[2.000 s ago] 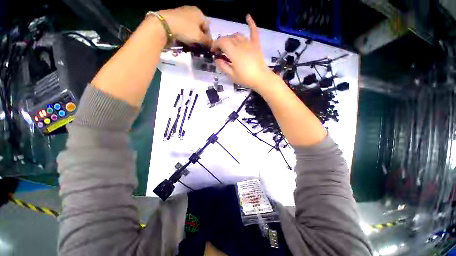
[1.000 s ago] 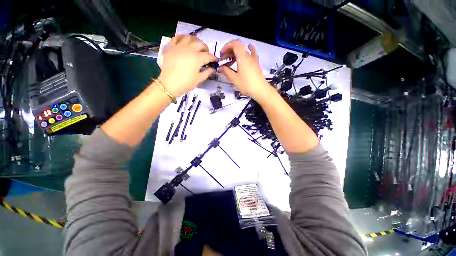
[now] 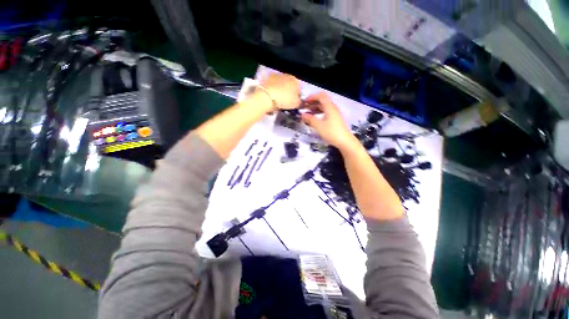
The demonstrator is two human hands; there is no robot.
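My left hand (image 3: 281,91) and my right hand (image 3: 325,119) are close together at the board's upper left. Between their fingertips is a small dark piece with a little red (image 3: 307,107), partly hidden and blurred. The black wire harness (image 3: 284,194) runs diagonally across the white board (image 3: 299,230), with thin tie tails sticking out. A chunky black connector (image 3: 216,245) is at its lower left end. A black tangled pile of ties (image 3: 390,171) lies right of the harness, partly behind my right forearm. Several loose black strips (image 3: 249,163) and a small black part (image 3: 291,150) lie left of it.
The boxy device with coloured marks (image 3: 125,134) stands at the left. A blue parts bin (image 3: 393,90) is beyond the board, and a pale yellowish bottle (image 3: 468,119) is at the upper right. Shiny clear plastic bags (image 3: 43,143) are at the left, with more at the right.
The view has shifted and tilted, so the board sits lower. Both hands stay together at the upper left; the pale piece seen between them one second ago is now less visible.
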